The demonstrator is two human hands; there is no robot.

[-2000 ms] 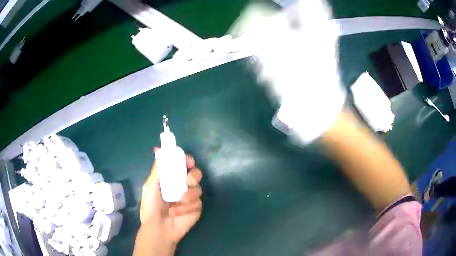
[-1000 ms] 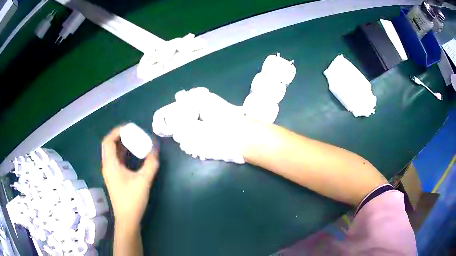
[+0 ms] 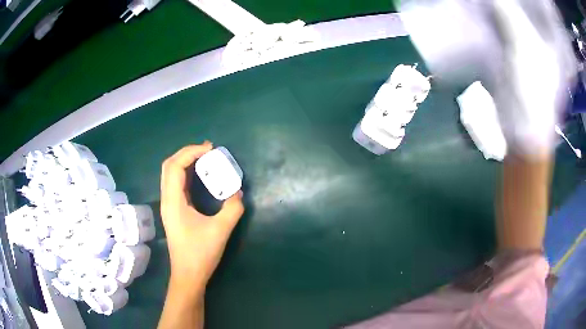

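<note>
My bare left hand (image 3: 193,212) holds a white charger (image 3: 219,173) between thumb and fingers, one end facing the camera. My gloved right hand (image 3: 527,71) is raised at the upper right and motion-blurred; a white cloth (image 3: 453,42) spreads from it, also blurred. How its fingers sit cannot be made out. Several set-aside chargers (image 3: 393,109) stand close together right of centre, pins visible. A large jumbled charger pile (image 3: 80,225) lies at the left edge of the bench.
A pale rail (image 3: 160,81) curves between the bench and the green belt (image 3: 128,58). A guide bar (image 3: 228,14) meets it at small white pieces (image 3: 263,45). More chargers (image 3: 138,8) lie on the belt. A white bundle (image 3: 482,122) and a thin swab (image 3: 568,141) lie at right.
My right hand has moved from the bench centre to the upper right, the cloth now spread out. My left hand still holds a charger, now a little further right in view.
</note>
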